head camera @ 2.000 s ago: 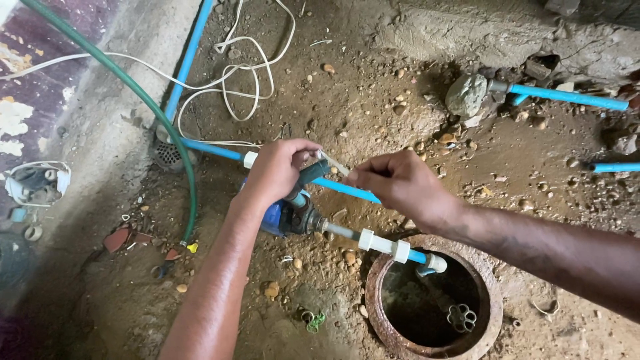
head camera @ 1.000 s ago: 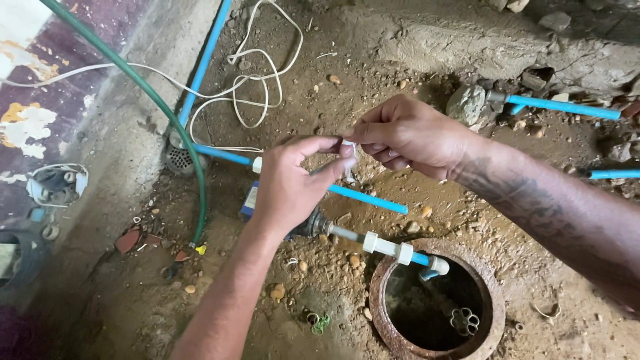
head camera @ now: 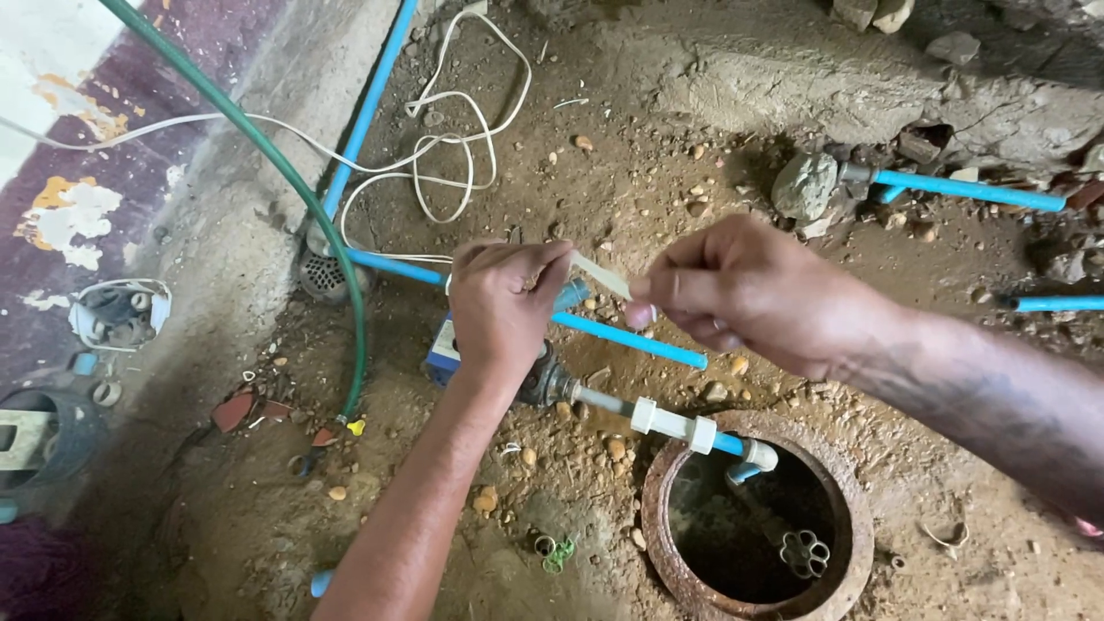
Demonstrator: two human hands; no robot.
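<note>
My left hand [head camera: 509,302] is closed above the water pump [head camera: 444,349], most of which it hides. Between it and my right hand [head camera: 742,293] stretches a short strip of whitish tape [head camera: 601,274], pinched at both ends. A blue-grey pipe fitting [head camera: 571,295] shows beside my left fingers; the grip on it is partly hidden. Below the hands, a pipe with a white union [head camera: 673,423] runs from the pump to an elbow [head camera: 759,454] over the round well opening [head camera: 660,517]. A loose-looking blue pipe end [head camera: 634,340] lies behind the hands.
A green hose [head camera: 285,164] curves down at the left, crossing a white cable [head camera: 470,138]. Blue pipe [head camera: 366,112] follows the wall base. A stone [head camera: 804,185] and another blue pipe [head camera: 970,187] lie at upper right. Left are a white container [head camera: 121,315] and a dark bucket [head camera: 52,435].
My hands were close together one second ago; now they are apart, with the strip drawn out between them. The pipe fitting, hidden a second ago, shows again by my left hand.
</note>
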